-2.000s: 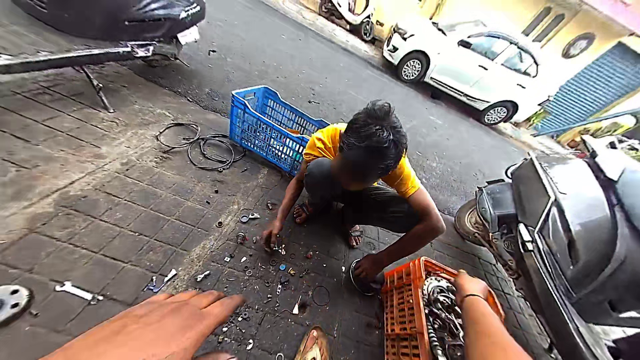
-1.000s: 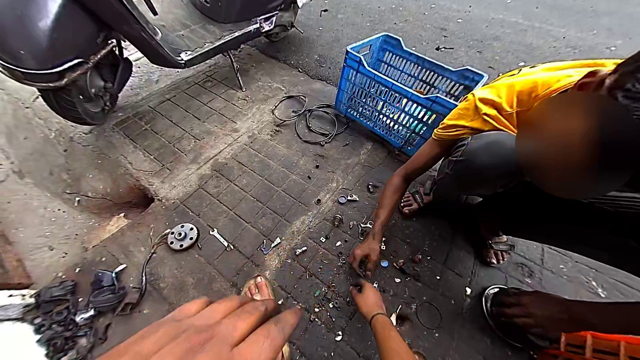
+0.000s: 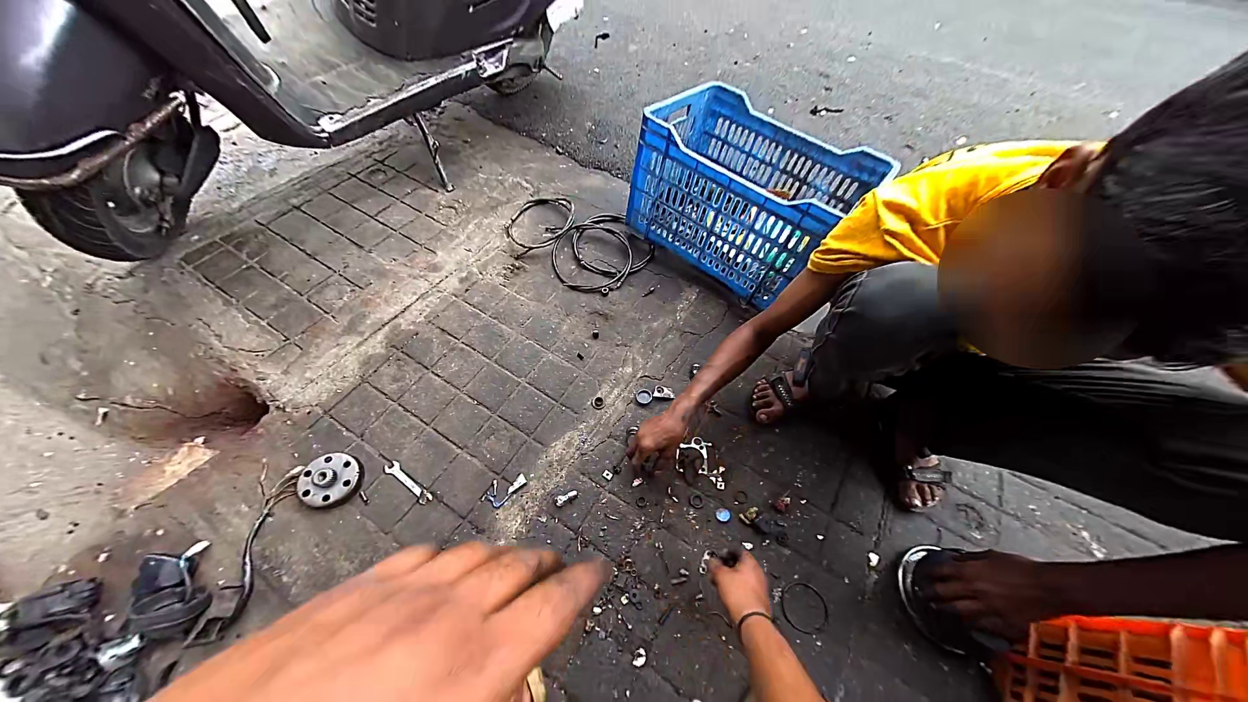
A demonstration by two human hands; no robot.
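My left hand [image 3: 429,624] reaches in at the lower middle, palm down, fingers extended, with nothing in it. Among small loose metal parts on the paving, my right hand [image 3: 743,590] pinches a small dark part [image 3: 726,558] at its fingertips. A thin black ring [image 3: 804,606] lies just right of my right wrist. Beyond the hand are a blue round cap [image 3: 722,515] and a pale metal bracket [image 3: 694,454]. An open-end wrench [image 3: 407,483] and a round metal plate with holes [image 3: 330,480], wires beside it, lie left of the scattered parts.
A person in a yellow shirt [image 3: 936,200] squats at the right, one hand over the parts. A blue plastic crate [image 3: 721,224] and coiled black cable [image 3: 585,244] lie farther back. A parked scooter [image 3: 390,107], dark parts [image 3: 58,634] and an orange crate [image 3: 1121,663] surround the area.
My right hand was at the orange crate two seconds ago; it is now down among the small parts. The view has swung right-to-left, showing more of the scooter.
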